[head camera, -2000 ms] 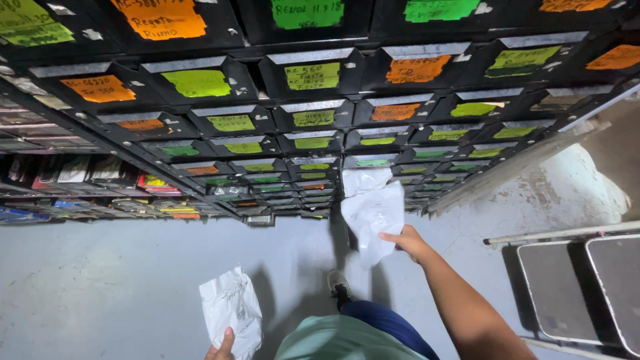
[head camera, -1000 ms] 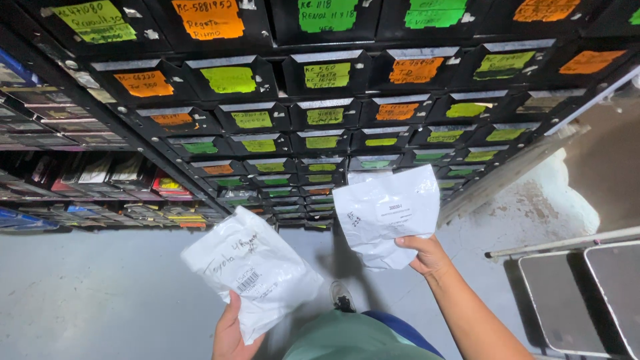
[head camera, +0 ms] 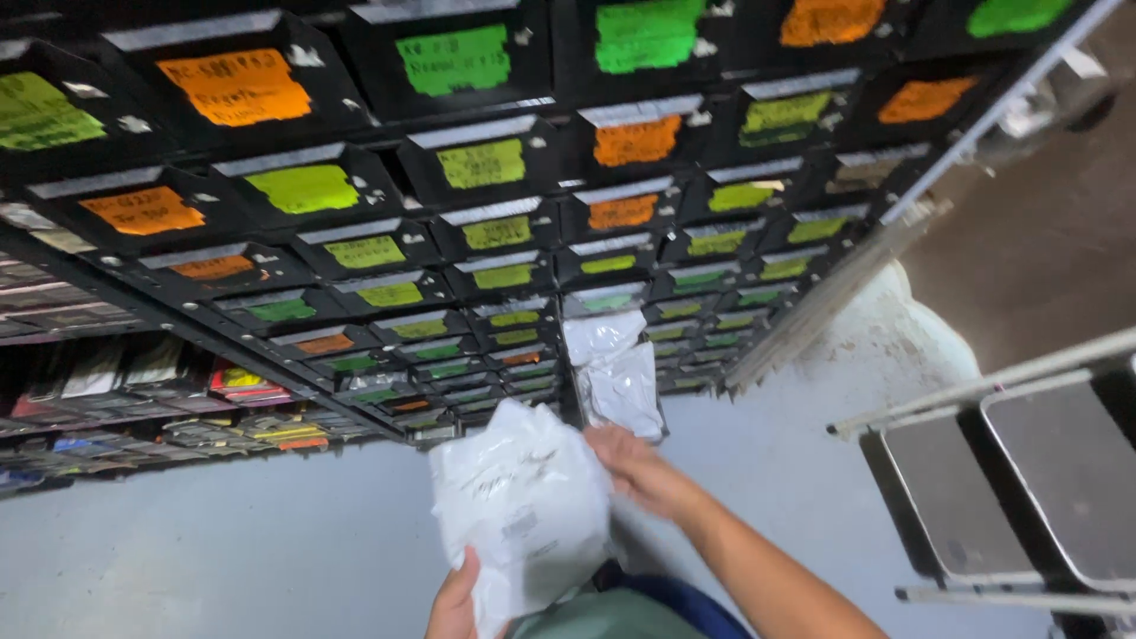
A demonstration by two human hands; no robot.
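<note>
A white plastic mailer bag (head camera: pixel 524 506) bearing writing is held by its lower left edge in my left hand (head camera: pixel 457 595). At the bag's upper right edge is my right hand (head camera: pixel 643 470), its fingers bent; whether they pinch the bag is hard to tell. Just beyond that hand, an open black drawer (head camera: pixel 657 433) sticks out of the drawer rack, and more white plastic bags (head camera: pixel 621 386) lie in it.
The tall rack of black drawers (head camera: pixel 373 106) bears orange, green and yellow labels. Shelves of packed items (head camera: pixel 133 373) stand at the left. A folding step stool (head camera: pixel 958 497) is at the right, over the grey floor (head camera: pixel 222 541).
A second ago each hand held a white bag. The right hand's bag is no longer held up separately, and bags now show in the open drawer. The left hand's bag has moved right, beside my right hand.
</note>
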